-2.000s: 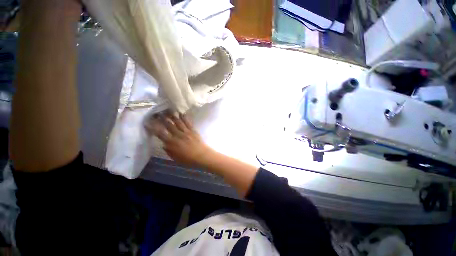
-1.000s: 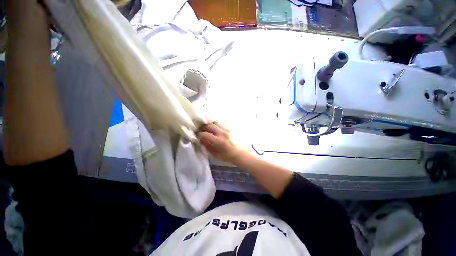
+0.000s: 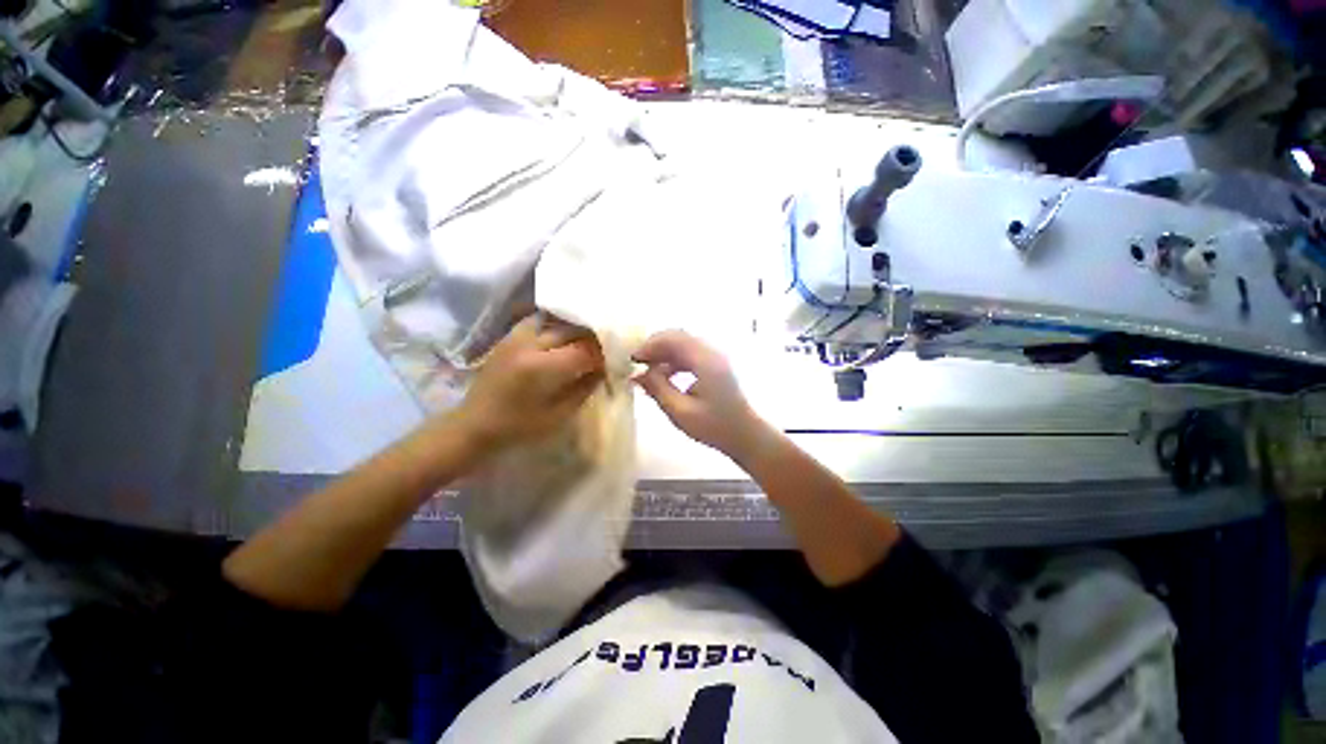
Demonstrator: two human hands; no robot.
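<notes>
A large white garment piece (image 3: 451,189) lies heaped on the table left of the sewing machine. A cream sleeve-like part (image 3: 560,509) hangs over the table's front edge. My left hand (image 3: 545,381) is closed on the garment near its middle. My right hand (image 3: 691,390) pinches the garment's edge between thumb and finger, close beside my left hand. The part between the fingers is small and overexposed. The white sewing machine head (image 3: 1018,262) stands to the right of both hands, with its needle area (image 3: 858,349) apart from the cloth.
The ruler-marked grey front edge (image 3: 713,509) runs along the table. A grey extension (image 3: 160,320) is at left, beside a blue patch (image 3: 298,298). Black-handled scissors (image 3: 1200,448) lie at the right end. A white cloth heap (image 3: 1098,647) is below the table at right.
My left hand has come down from the upper left to beside my right hand. The raised cream cloth has been lowered. My right hand has shifted slightly right, and the view has moved.
</notes>
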